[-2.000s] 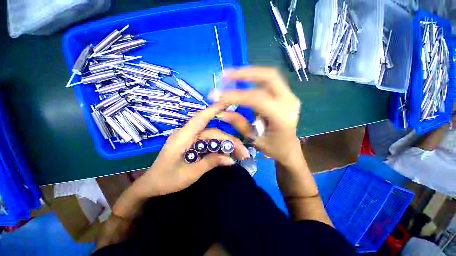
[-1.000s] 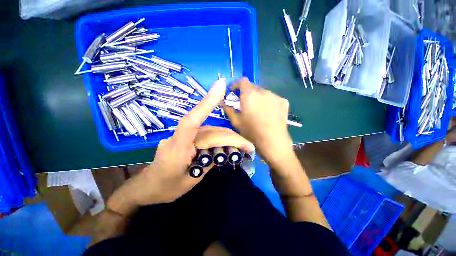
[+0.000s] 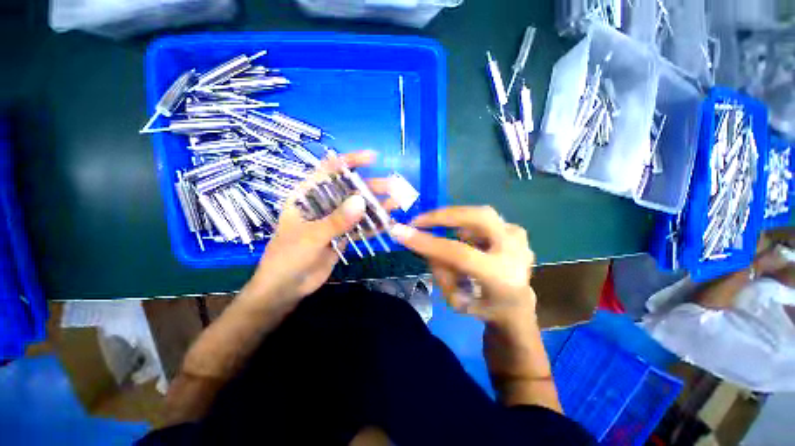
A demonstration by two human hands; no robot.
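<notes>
My left hand (image 3: pixel 301 244) holds several dampers (image 3: pixel 327 196) side by side over the front of the near blue tray (image 3: pixel 296 42), their thin rods pointing down and right. My right hand (image 3: pixel 488 261) is beside it, with thumb and finger pinched at the end of one rod. Something small and pale shows in its curled fingers; I cannot tell what. A pile of loose dampers (image 3: pixel 231 200) fills the left side of the tray. A long loose rod (image 3: pixel 402 113) lies alone at its right. A white paper slip (image 3: pixel 403 192) shows between my hands.
Several dampers (image 3: pixel 510 131) lie on the green bench (image 3: pixel 488 209) right of the tray. Clear divided bins (image 3: pixel 558 113) and a fuller blue tray (image 3: pixel 751 113) stand further right. Frosted clear boxes (image 3: pixel 144 13) are beyond the tray. Another blue tray (image 3: pixel 22 287) is at left. A person's white sleeve (image 3: pixel 741 335) shows at right.
The held dampers have turned from end-on to lying with their rods toward my right hand. My right hand has moved down to a rod end. The white slip is now uncovered.
</notes>
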